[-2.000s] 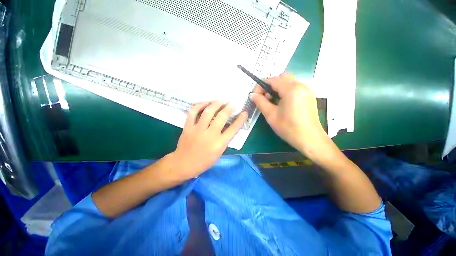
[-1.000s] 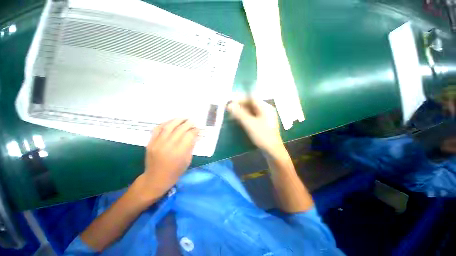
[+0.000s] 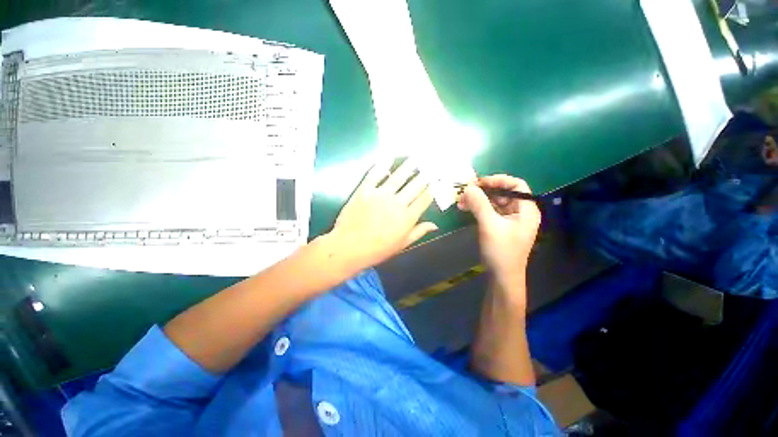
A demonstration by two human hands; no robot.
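Observation:
My right hand holds dark tweezers like a pencil, with the tip at the near end of the pale release liner strips. My left hand lies flat with its fingers spread on the near end of the strips and holds nothing that I can see. The laptop bottom cover lies at the left on a white protective sheet. A dark adhesive pad sits at its near right corner, and another dark pad shows at its left edge. Glare washes out part of the strips.
The green mat runs under everything. Loose dark pieces lie at the lower left. A white sheet lies at the far right of the bench. A person in a blue smock is at the right, beyond the bench edge.
The view has shifted right, so the cover appears farther left. My left hand has moved from the cover to the strips. My right hand has brought the tweezers from the cover to the strips' near end.

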